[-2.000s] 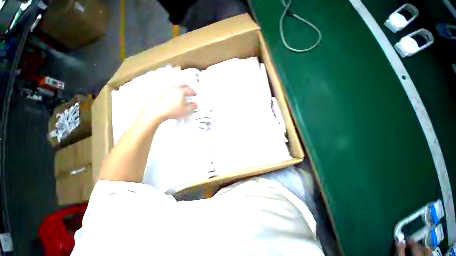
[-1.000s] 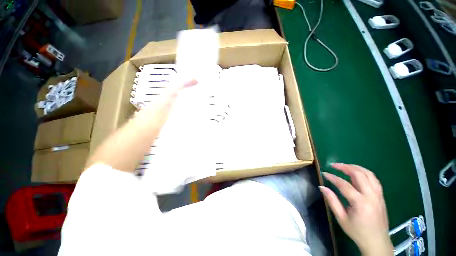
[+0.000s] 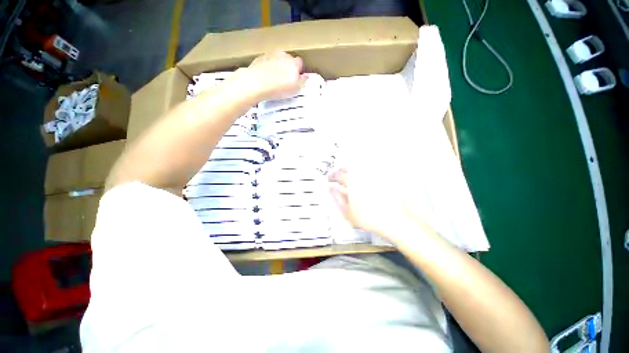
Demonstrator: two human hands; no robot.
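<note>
An open brown carton (image 3: 345, 58) holds rows of white plastic covers (image 3: 221, 196), packed close together in its left and middle parts. A broad white packing sheet (image 3: 441, 165) lies at the right and hangs over the carton's right edge. My left hand (image 3: 279, 74) is at the far end of the rows with its fingers curled; what it grips cannot be told. My right hand (image 3: 350, 201) reaches into the middle of the carton, fingertips at the covers' right ends; its hold is unclear.
A green bench (image 3: 531, 179) with a pale strip (image 3: 583, 124) and a looped cable (image 3: 488, 45) is at right. White units (image 3: 594, 81) and a blue-marked unit (image 3: 586, 329) lie there. A smaller box (image 3: 114, 110) and red stool (image 3: 52, 279) stand at left.
The white sheet has moved from the left rows to the right side, uncovering the covers. My left hand has moved to the rows' far end. My right hand has moved from the bench into the carton.
</note>
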